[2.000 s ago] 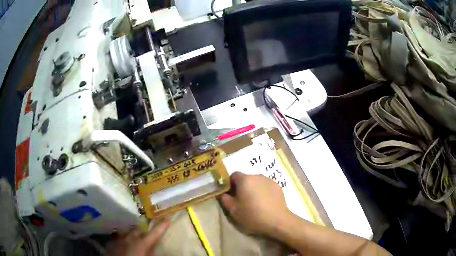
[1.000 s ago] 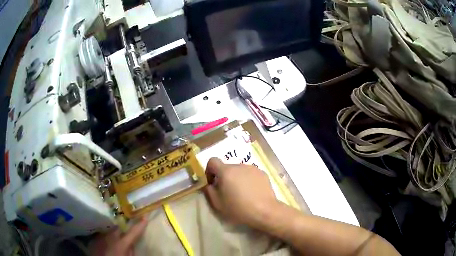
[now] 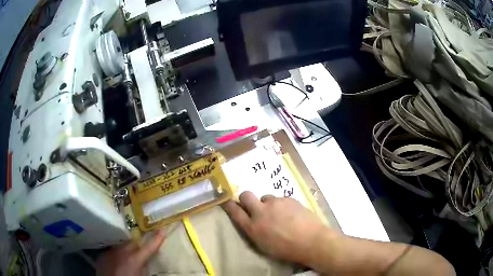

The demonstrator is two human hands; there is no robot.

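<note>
The yellow clamp frame (image 3: pixel 175 186) with black handwriting lies beside the machine head, a white strip (image 3: pixel 181 202) showing in its window. Beige cloth (image 3: pixel 221 248) lies flat below it, crossed by a narrow yellow strip (image 3: pixel 198 247). My right hand (image 3: pixel 278 226) lies on the cloth and the template's edge, fingertips near the frame's right corner; it presses flat and grips nothing visible. My left hand (image 3: pixel 130 256) is at the lower left by the cloth's edge, partly cut off and blurred; its grip is unclear. The template plate (image 3: pixel 308 172) carries a white marked paper (image 3: pixel 259 175).
The white machine head (image 3: pixel 73 210) stands at left. A black control panel (image 3: pixel 292 35) is at the back. A pink strip (image 3: pixel 237 134) and a small pink tool with black cable (image 3: pixel 294 123) lie behind the template. Beige straps (image 3: pixel 413 145) and fabric are heaped at right.
My right hand has moved down slightly from the paper, its fingers now more spread and flatter, uncovering more handwriting. The camera view has shifted; the clamp frame looks unchanged.
</note>
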